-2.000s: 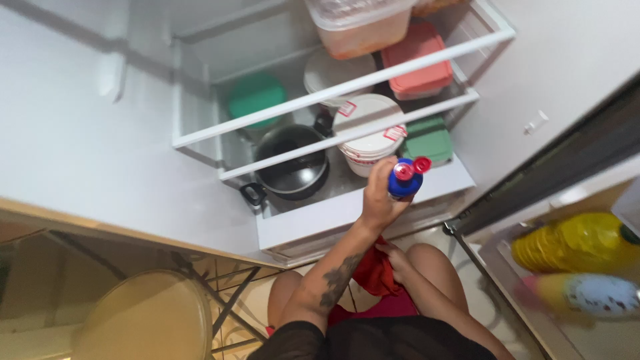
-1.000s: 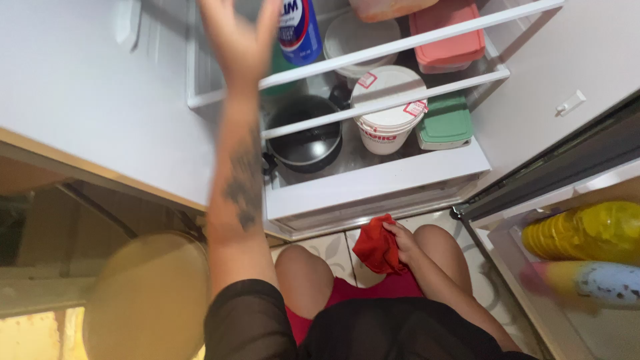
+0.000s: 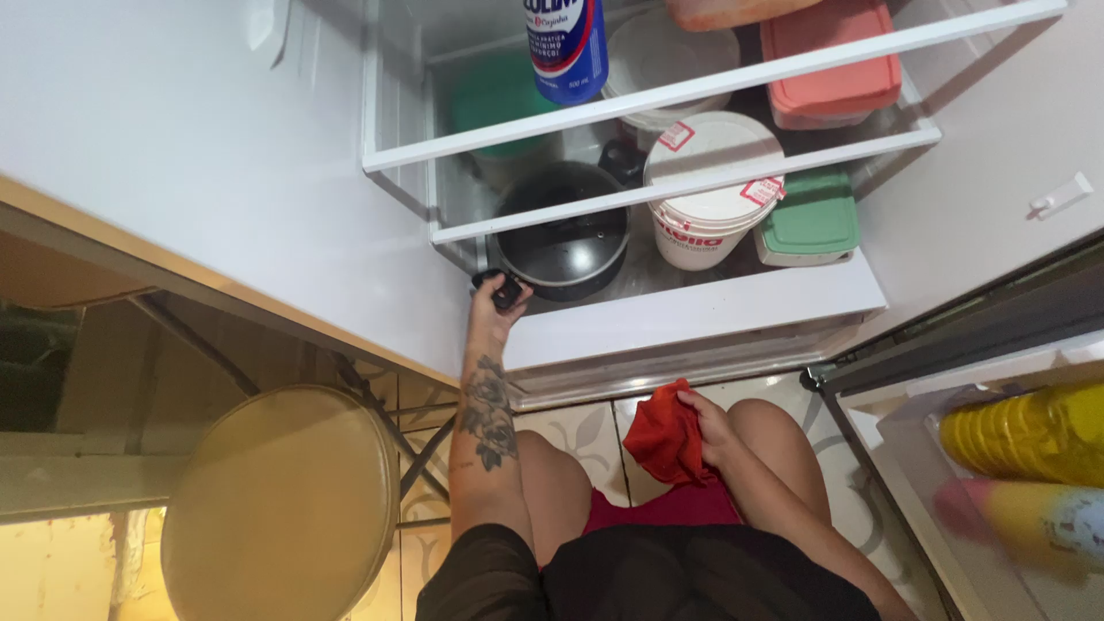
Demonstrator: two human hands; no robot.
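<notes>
My left hand [image 3: 498,309] grips the near black handle of a dark cooking pot [image 3: 565,246] with a glass lid, low in an open refrigerator. Its fingers curl around the handle. Over my lap, my right hand [image 3: 709,429] holds a crumpled red cloth [image 3: 666,434]. A blue spray or cleaner bottle [image 3: 567,53] stands on the glass shelf above, its top cut off by the view's edge. Beside the pot sits a white lidded bucket [image 3: 703,233], with a green-lidded container [image 3: 811,217] to its right.
White-edged glass shelves [image 3: 690,183] cross above the pot. Farther back are a red-lidded container [image 3: 832,73] and a green one [image 3: 504,102]. The open door [image 3: 914,483] at right holds a yellow bottle [image 3: 1026,431]. A round stool [image 3: 280,509] stands at left.
My left hand held the blue bottle first, then was raised near it on the shelf. Now it has come down to the pot's handle. My right hand still holds the red cloth.
</notes>
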